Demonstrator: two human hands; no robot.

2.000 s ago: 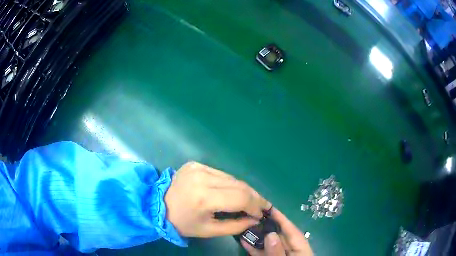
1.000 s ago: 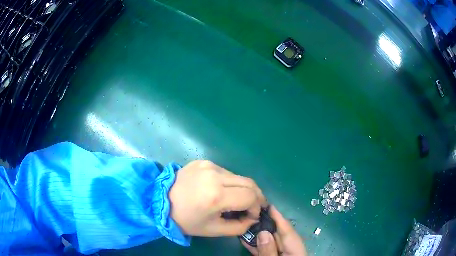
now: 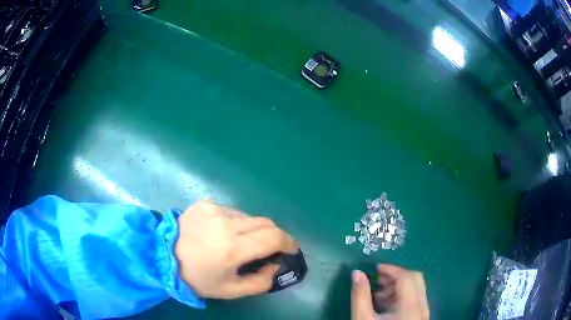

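Observation:
My left hand (image 3: 228, 253), in a blue sleeve, holds a black rounded watch housing (image 3: 291, 270) by its left side; a small white label shows on it. A dark strip shows between the fingers; I cannot tell what it is. My right hand (image 3: 391, 294) is at the bottom edge, partly cut off, thumb and fingers apart, with no object visible in it. A loose pile of small silvery metal pieces (image 3: 382, 225) lies on the green surface just beyond it.
An open black housing (image 3: 322, 69) lies farther out, another (image 3: 144, 5) at the top left edge. Stacked black trays (image 3: 37, 81) stand at the left. A clear plastic bag (image 3: 516, 294) with a white label is at lower right. Small line units (image 3: 518, 92) lie at the far right.
My right hand has let go of the housing and moved right, towards the pile. My left hand now holds the housing alone. The view has shifted, bringing another housing in at top left.

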